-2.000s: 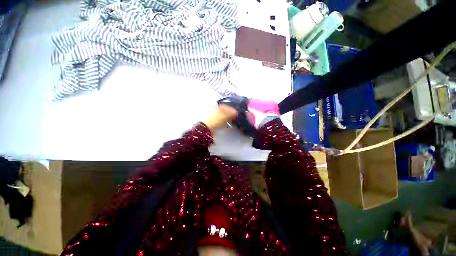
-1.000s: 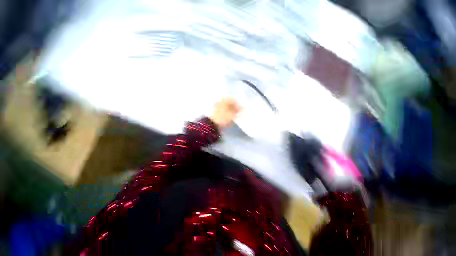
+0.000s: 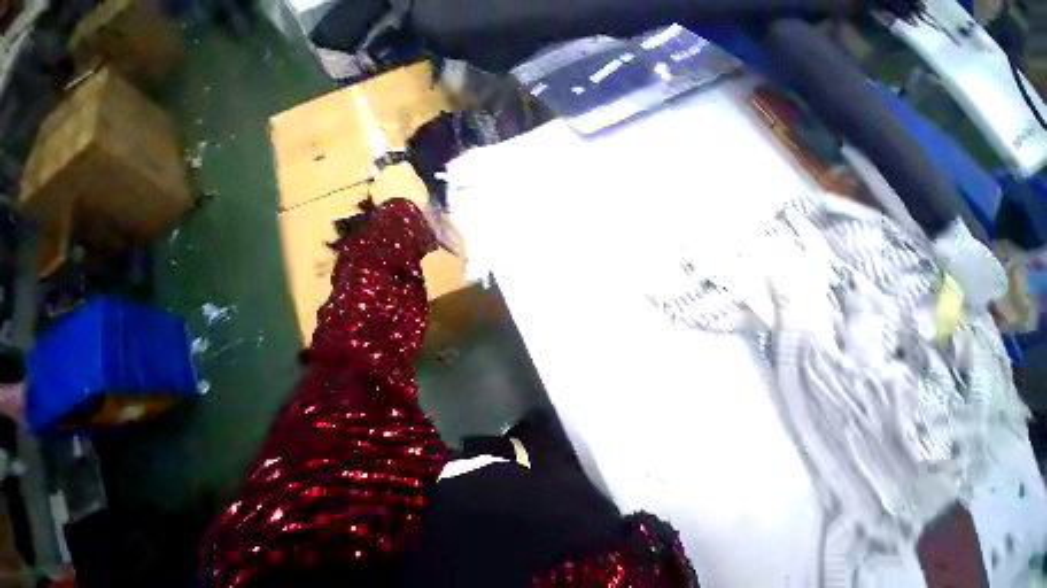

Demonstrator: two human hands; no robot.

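My left hand (image 3: 400, 186), bare and blurred, is stretched out over the brown cardboard (image 3: 326, 147) at the table's left edge. It is beside a dark bunch (image 3: 441, 142). Its fingers are too unclear to show a hold. My right hand is out of the picture; only part of its red sequined sleeve shows at the bottom. The heap of striped garment pieces (image 3: 855, 327) lies on the right side of the white table (image 3: 620, 264). A yellow tag (image 3: 949, 308) shows on the heap. The iron is not in view.
A clear packet with dark contents (image 3: 631, 78) lies at the table's far end. A long dark padded bar (image 3: 850, 103) runs along the far right. The reddish-brown pad (image 3: 953, 549) is at bottom right. A blue crate (image 3: 109, 362) and a cardboard box (image 3: 106, 161) stand on the green floor.
The view has swung left. My left hand has moved from above the table to the cardboard beside it. My right hand, gloved and at the dark iron before, has left the picture.
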